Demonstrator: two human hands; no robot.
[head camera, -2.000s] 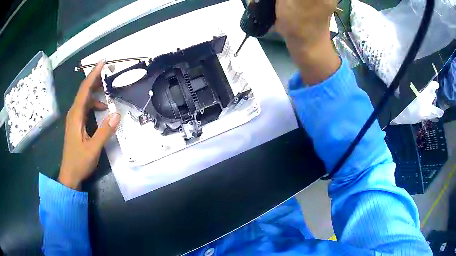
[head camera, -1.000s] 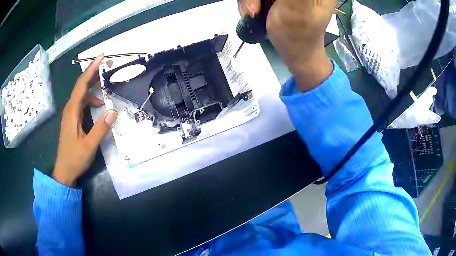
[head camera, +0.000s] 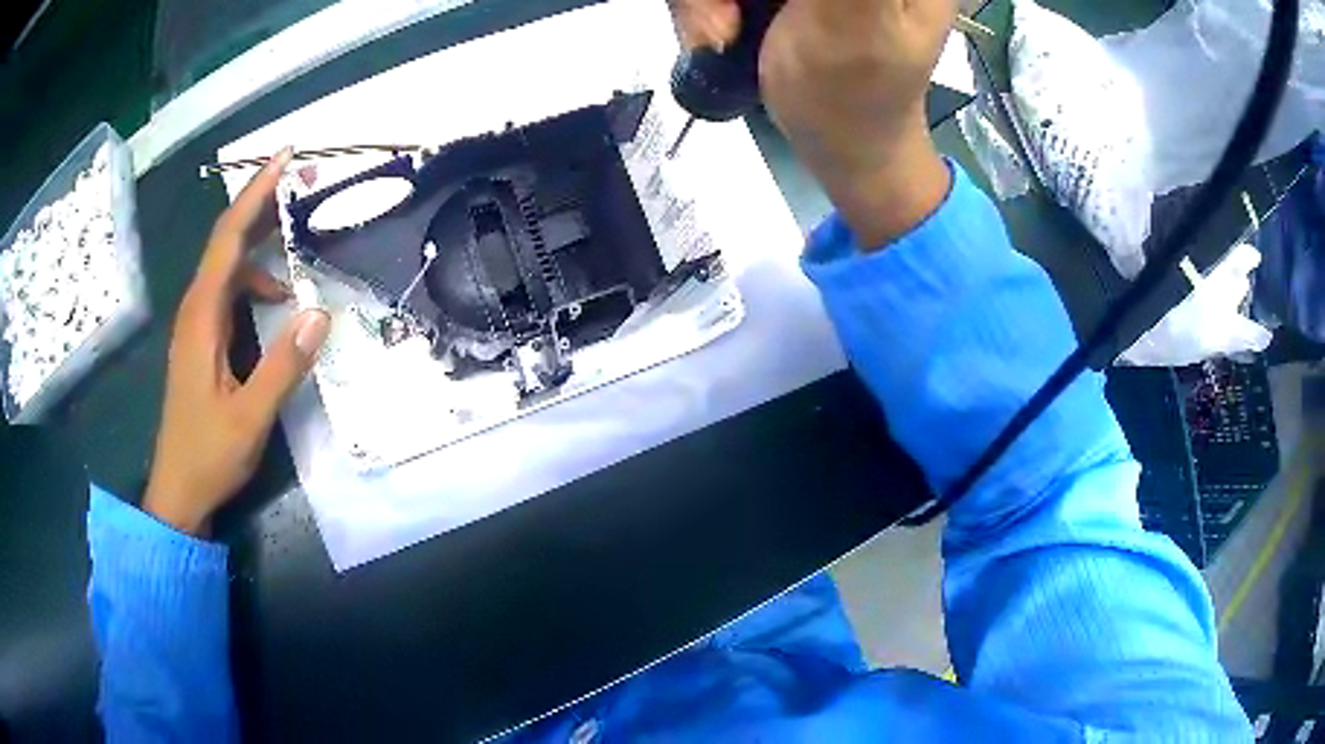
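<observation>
The white housing (head camera: 436, 422) lies on a white protective sheet (head camera: 422, 509) on the dark bench, with the black plastic frame (head camera: 501, 262) seated in it. My left hand (head camera: 233, 342) grips the housing's left edge, thumb on the near side and fingers at the far corner. My right hand (head camera: 836, 87), cut off by the top edge, holds the electric screwdriver (head camera: 715, 85). Its thin bit points down at the right side of the housing, beside the black frame's upper right corner. Whether the tip touches is hard to tell.
A clear parts bin (head camera: 73, 276) full of small white pieces is at the left. A white rail (head camera: 276, 80) runs behind the sheet. Plastic bags (head camera: 1083, 131) lie at the upper right. A black cord (head camera: 1133, 313) crosses over my right forearm.
The housing, frame and sheet sit slightly further left in view, as does the bin. My right hand and the screwdriver also show a little further left. Both grips are unchanged.
</observation>
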